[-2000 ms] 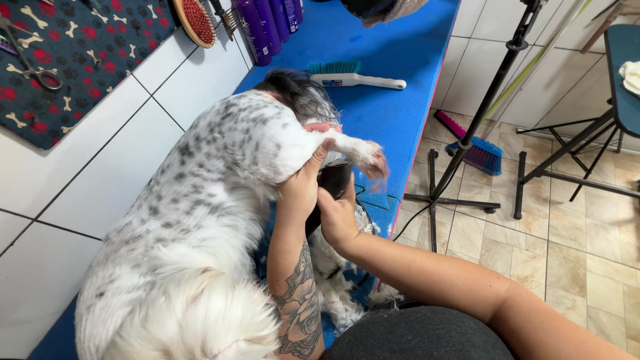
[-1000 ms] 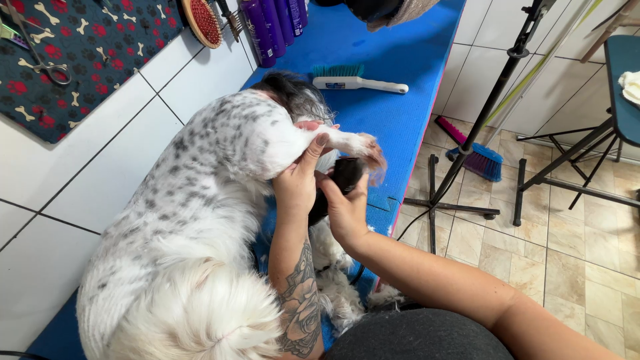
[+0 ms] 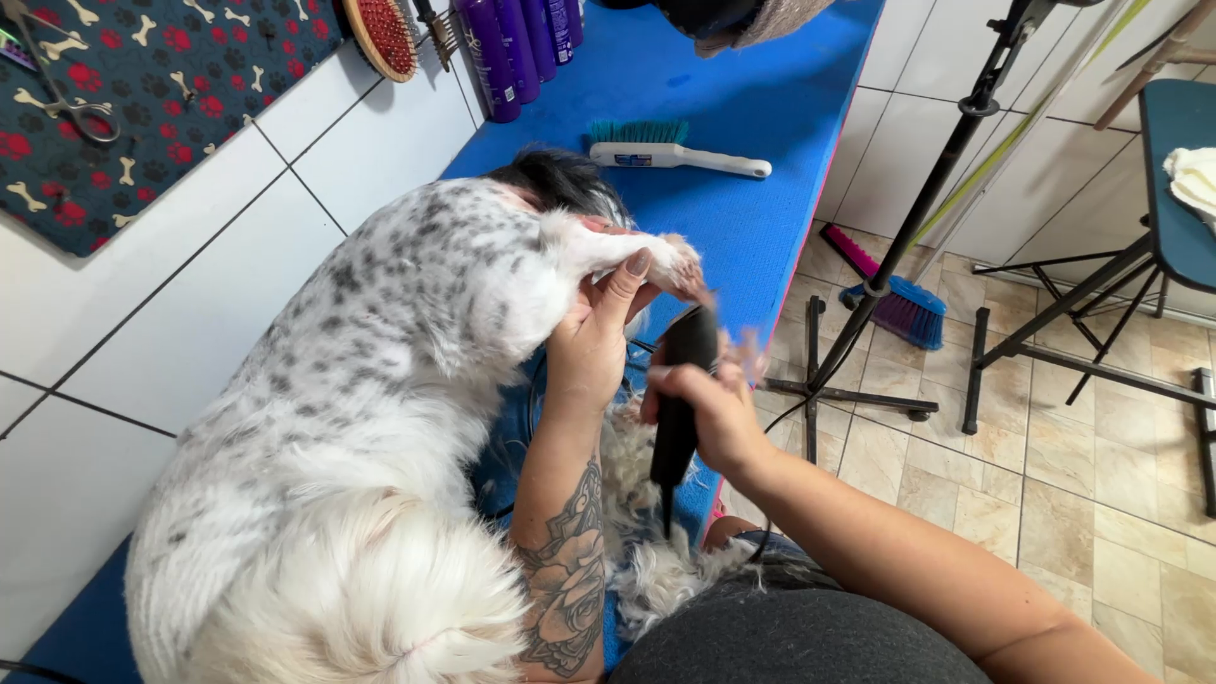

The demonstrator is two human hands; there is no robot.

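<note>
A white dog with dark spots lies on the blue mat of the table, its long-haired head near the bottom of the view. My left hand holds the dog's raised leg from below, thumb near the paw. Black corded hair clippers are in my right hand, their upper end just below the paw and blurred by motion. Cut hair lies on the mat below my hands.
A white brush with teal bristles lies beyond the dog. Purple bottles stand by the tiled wall, near a red-padded hairbrush. Right of the table are a black stand, a broom head and a dark small table.
My right hand has drawn the clippers back from beside the leg toward me, so more of their black body shows. My left hand still holds the leg.
</note>
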